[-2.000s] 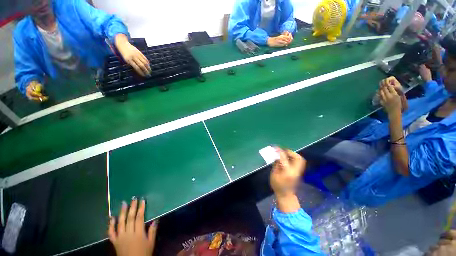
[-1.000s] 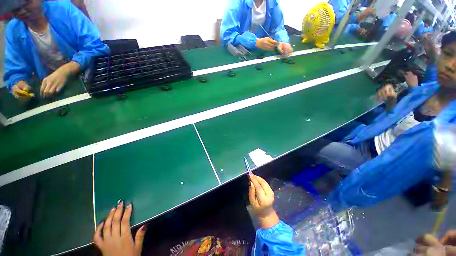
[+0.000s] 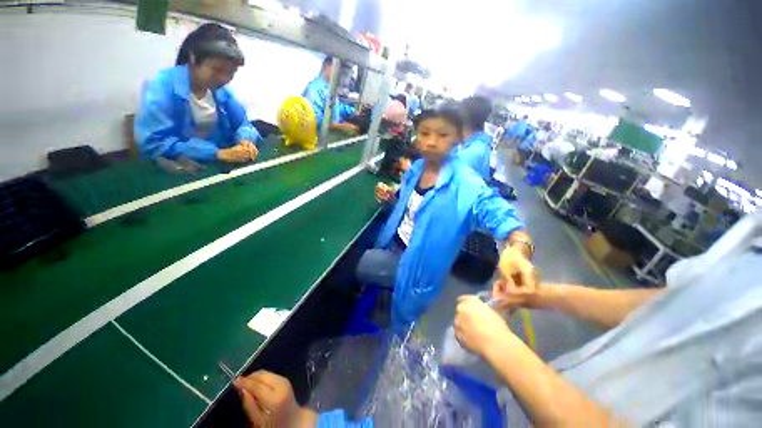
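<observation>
My right hand is at the bottom, at the bench edge, with its fingertips closed on a thin slender item. The item points up and left over the green bench top; it is too small and blurred to identify. A white paper slip lies at the bench edge, beyond my right hand and not touched by it. My left hand is out of the picture.
A seated worker in blue reaches toward a standing person's hands at the right. Clear plastic bags are beside the bench. A black tray is at far left. A yellow fan stands across the line.
The view has swung up and right. My left hand has left the picture. My right hand has let go of the paper slip and now holds the thin item. The seated worker now reaches right.
</observation>
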